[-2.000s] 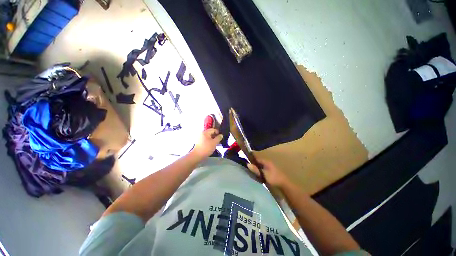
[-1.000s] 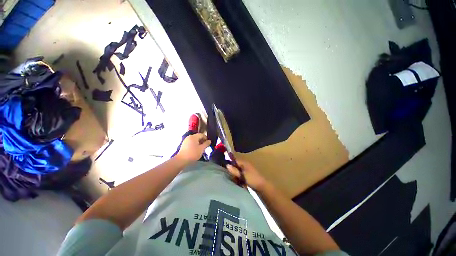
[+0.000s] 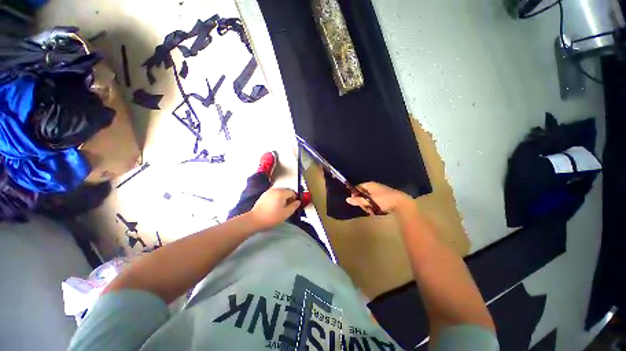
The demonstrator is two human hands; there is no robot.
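The black garment panel (image 3: 343, 123) lies along the table edge, partly over a tan-brown paper pattern (image 3: 439, 206). A mottled gold-brown weight (image 3: 338, 48) rests on it. My right hand (image 3: 381, 199) holds the shears (image 3: 329, 162) by the dark reddish handles, with the blades pointing to the panel's left edge. My left hand (image 3: 276, 207) is beside the table edge with its fingertips closed at the lower end of a thin dark strip. The fingertips are small, and the grip is partly hidden.
Black cut pieces (image 3: 508, 260) lie at the lower right, below a black bundle with a white band (image 3: 549, 175). A grey metal device (image 3: 592, 27) with a cord is at the top right. Black offcuts (image 3: 199, 113) and a heap of blue and dark cloth (image 3: 41, 130) are at the left.
The view has shifted. My right hand and the shears have moved right and up over the panel, with the blades more slanted. A thin strip now shows between the blade tips and my left hand.
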